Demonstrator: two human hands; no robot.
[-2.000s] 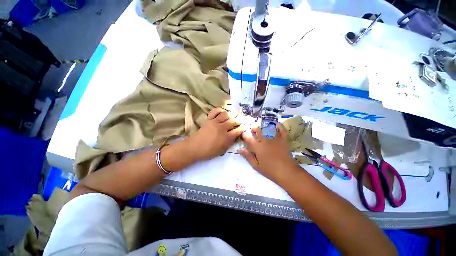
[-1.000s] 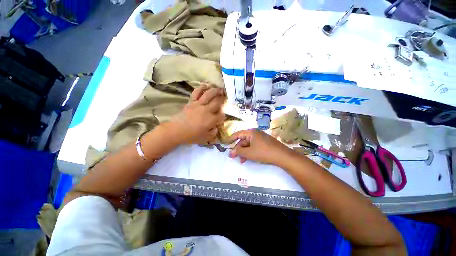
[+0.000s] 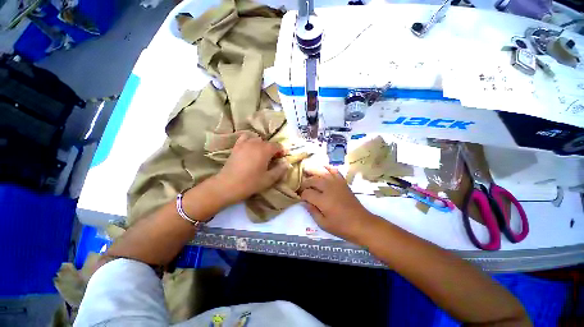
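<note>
A khaki garment panel (image 3: 192, 137) lies bunched on the table left of the needle. My left hand (image 3: 251, 165) grips folds of it, fingers bent, just left of the presser foot. My right hand (image 3: 330, 199) is on the cloth edge right in front of the needle, fingertips at the cloth. The white sewing machine head (image 3: 384, 64) stands behind my hands, its presser foot (image 3: 312, 135) under a bright lamp. The glare hides how the cloth lies at the needle. A bluish-grey attachment (image 3: 337, 151) sits just right of the foot.
Small khaki pieces (image 3: 373, 158) lie right of the needle. Thread snips (image 3: 422, 195) and pink-and-black shears (image 3: 492, 214) lie further right. A ruler strip (image 3: 282, 247) runs along the front edge. A paper sheet (image 3: 490, 80) and metal parts (image 3: 524, 59) lie on the machine head. More khaki cloth hangs low at left.
The panel has been shifted and bunched up differently, with more folds beside the needle. My left hand has moved slightly down and stays on the cloth. My right hand moved in close to the foot.
</note>
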